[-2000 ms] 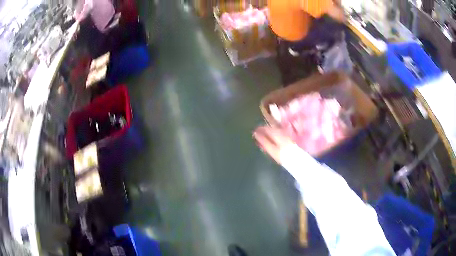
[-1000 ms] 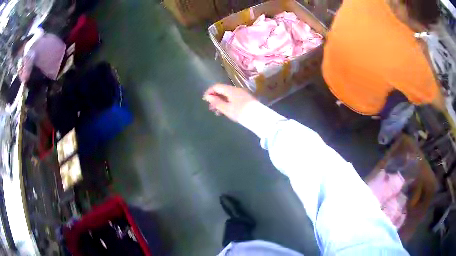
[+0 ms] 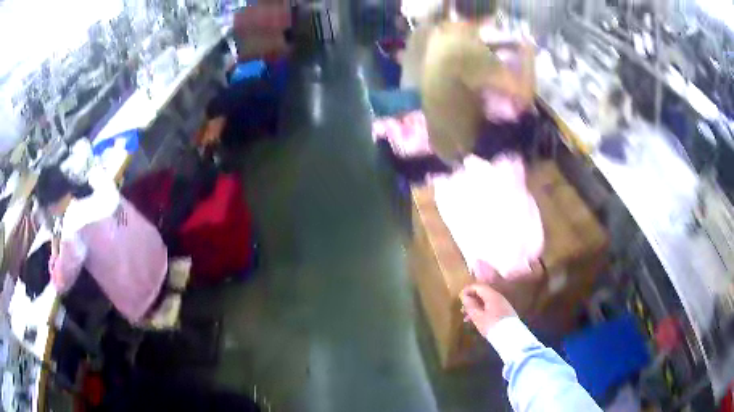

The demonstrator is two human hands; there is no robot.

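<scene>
My right hand (image 3: 488, 308), in a light blue sleeve, is at the lower right of centre with its fingers curled. It is over the near edge of a large brown carton (image 3: 439, 302). A pale pink garment (image 3: 492, 213) lies across the carton top, just beyond my fingertips. Blur hides whether my fingers touch the garment or hold anything small. My left hand is not in view.
A green aisle (image 3: 322, 265) runs ahead. On the left a person in pink (image 3: 125, 249) sits by a red crate (image 3: 216, 229). A person in tan (image 3: 459, 84) is beyond the carton. A blue crate (image 3: 608, 362) is at lower right. Worktables line both sides.
The view has moved along the aisle and lifted. The orange-clad person and the open carton of pink garments are out of view. My right hand is now lower and further right, beside another carton.
</scene>
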